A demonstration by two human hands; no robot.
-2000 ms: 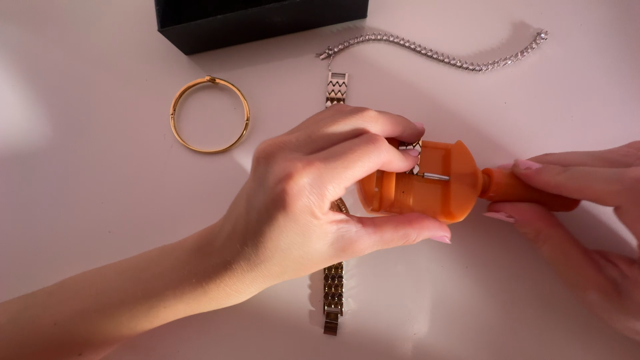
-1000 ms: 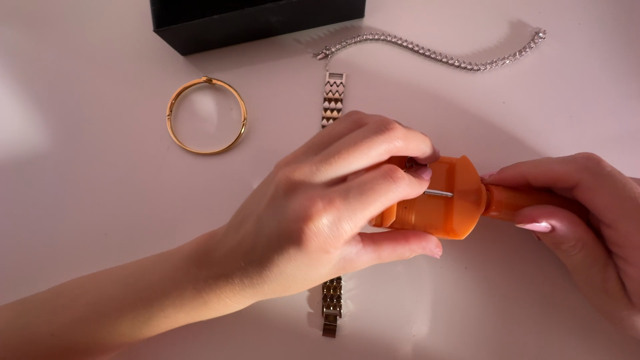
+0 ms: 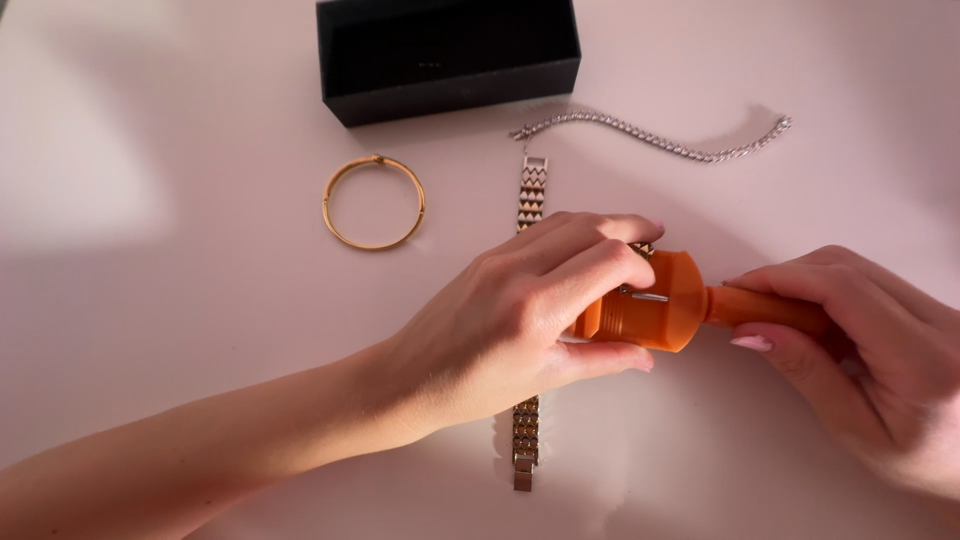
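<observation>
An orange plastic watch-link remover (image 3: pixel 679 300) is held between my hands, its metal pin pointing left. My left hand (image 3: pixel 536 307) grips the body and presses a short piece of metal link band (image 3: pixel 643 249) against it, partly covered by the fingers. The tool's orange screw handle (image 3: pixel 772 311) is pinched between the thumb and fingers of my right hand (image 3: pixel 847 352). Under my left hand runs a two-tone metal watch bracelet (image 3: pixel 532 191), its middle hidden and its clasp end showing below the wrist. Whether the pin touches the links is hard to tell.
On the pale table (image 3: pixel 247 300), a gold bangle (image 3: pixel 328 214) lies left of the hands. A black open box (image 3: pixel 450 94) stands at the back. Right of it a silver tennis bracelet (image 3: pixel 660 142) curves across the table, one end close to the watch bracelet's top.
My right hand has shifted its fingers around the screw handle. The orange tool has tilted and turned slightly in my left hand, and the link piece shows differently between the fingers.
</observation>
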